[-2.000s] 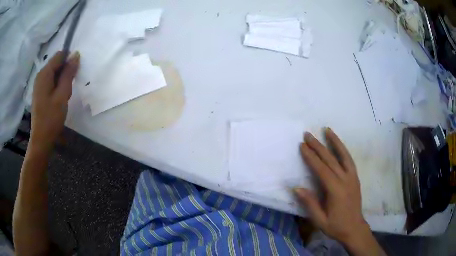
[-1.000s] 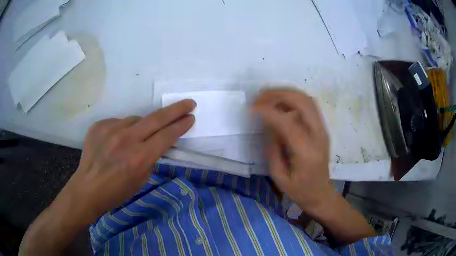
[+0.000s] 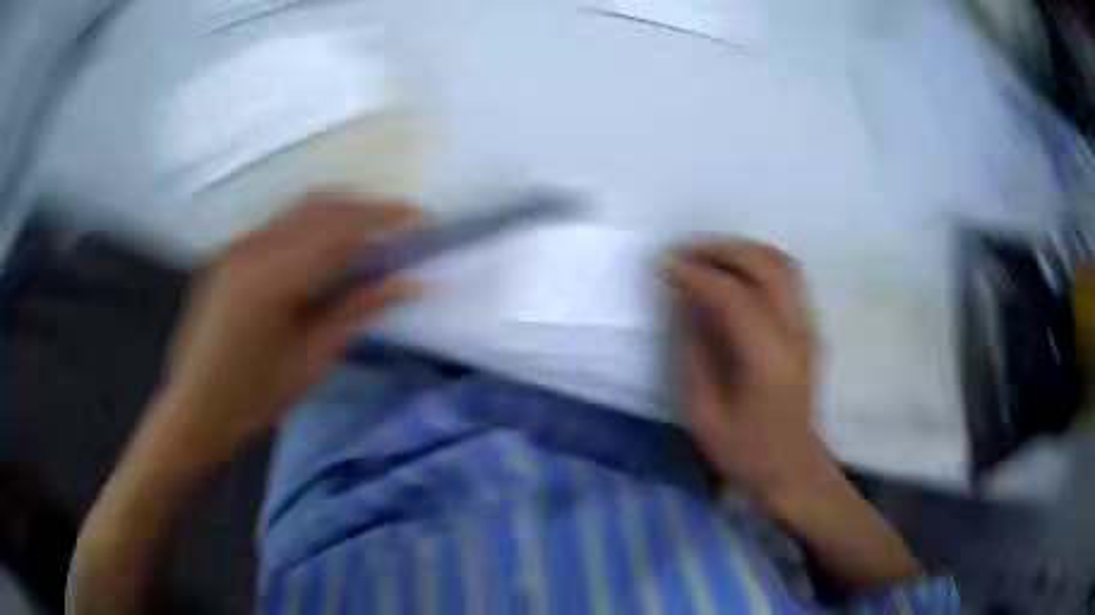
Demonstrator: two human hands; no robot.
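The view is blurred. My left hand (image 3: 294, 282) holds a narrow grey metal strip (image 3: 480, 228), raised at a slant, its far end over the upper left of a white fabric piece (image 3: 582, 276). The piece lies flat on the white cloth at the table's front edge. My right hand (image 3: 751, 348) is at the right end of the piece with fingers bent. The blur hides whether its fingertips grip the piece.
White unfolded pieces (image 3: 276, 102) lie at upper left by the yellowish stain (image 3: 378, 150). Part of a white pile (image 3: 684, 12) shows at the top edge. The iron (image 3: 1021, 348) stands at far right, blurred, with something yellow (image 3: 1087, 318) beside it.
The metal strip, lying at the table's front edge a second ago, is now lifted in my left hand. My left fingers have left the piece. The camera view has shifted.
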